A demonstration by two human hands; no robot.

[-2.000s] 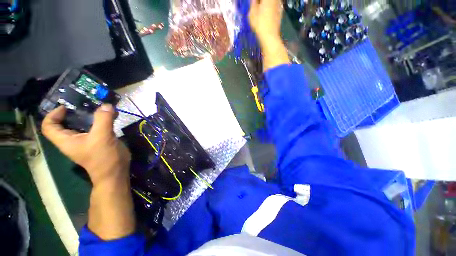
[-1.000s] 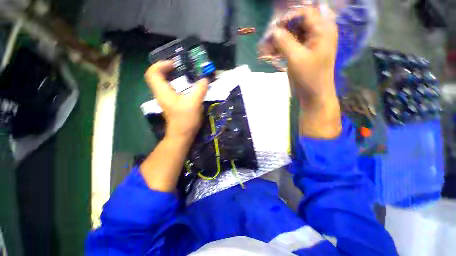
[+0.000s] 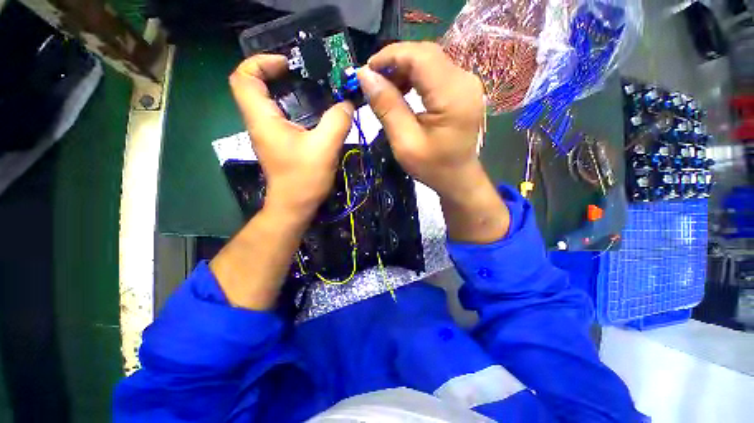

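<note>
My left hand [image 3: 289, 153] holds up the small black module [image 3: 269, 40] with the green circuit board [image 3: 338, 51] facing me. My right hand [image 3: 434, 116] is at the board's right edge, thumb and forefinger pinched beside the blue component [image 3: 350, 83]. A brown/red lead wire [image 3: 482, 124] shows below my right hand's fingers. Blue wires run from the module down to the large black housing [image 3: 397, 216], which carries a yellow-green earth wire [image 3: 353, 240]. The fingers hide what exactly is pinched at the board.
A clear plastic bag with brown/red wires [image 3: 494, 41] and blue wires [image 3: 589, 41] lies at the back. The soldering gun [image 3: 597, 227], with its orange trigger, lies right. Beyond are a blue crate [image 3: 657, 260] and rows of parts [image 3: 668, 144]. Bubble wrap [image 3: 364, 291] is under the housing.
My right hand has moved from the wire bag to the board in my left hand. The view has shifted, and my left hand still holds the module.
</note>
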